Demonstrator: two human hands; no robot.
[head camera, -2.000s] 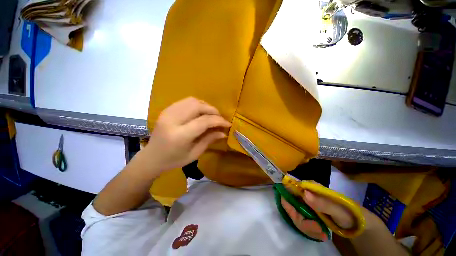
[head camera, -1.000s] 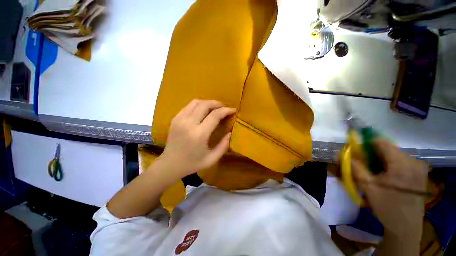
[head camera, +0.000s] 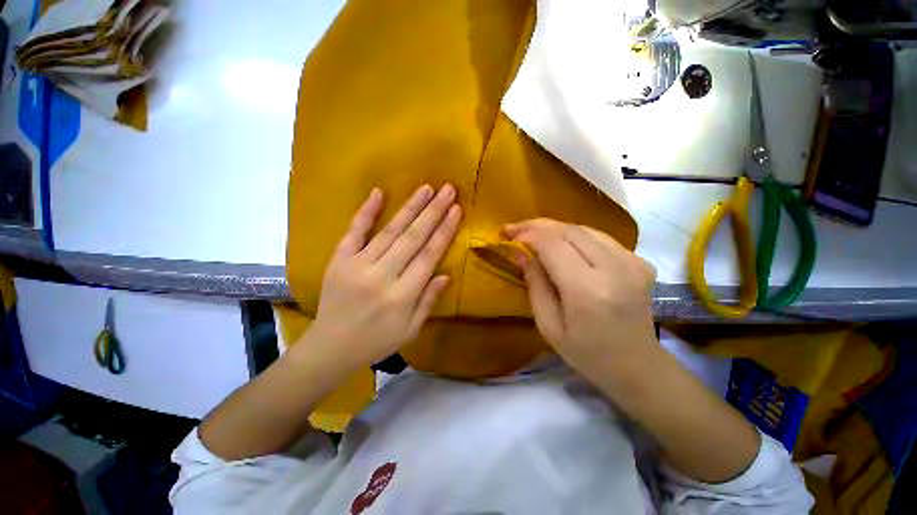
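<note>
A mustard-yellow garment panel (head camera: 392, 121) lies over the table's front edge and hangs towards my lap. My left hand (head camera: 387, 272) lies flat on it, fingers spread, left of the seam line. My right hand (head camera: 588, 292) pinches the pocket welt (head camera: 498, 256) right of the seam, which is lifted with a small opening showing. White lining (head camera: 563, 101) lies beside the panel, its edge frayed. The shears (head camera: 756, 221), with one yellow and one green loop, lie on the table to the right, handles over the front edge.
Fanned cut pieces (head camera: 96, 50) lie at the upper left. The sewing machine's needle area (head camera: 649, 60) is at the upper right, with a smartphone (head camera: 855, 151) beyond the shears. Small scissors (head camera: 109, 342) lie on a white surface lower left. Yellow pieces (head camera: 835, 382) are below the table at right.
My right hand has put the shears down on the table and moved to the welt, now pinched. My left hand has gone from pinching near the seam to lying flat.
</note>
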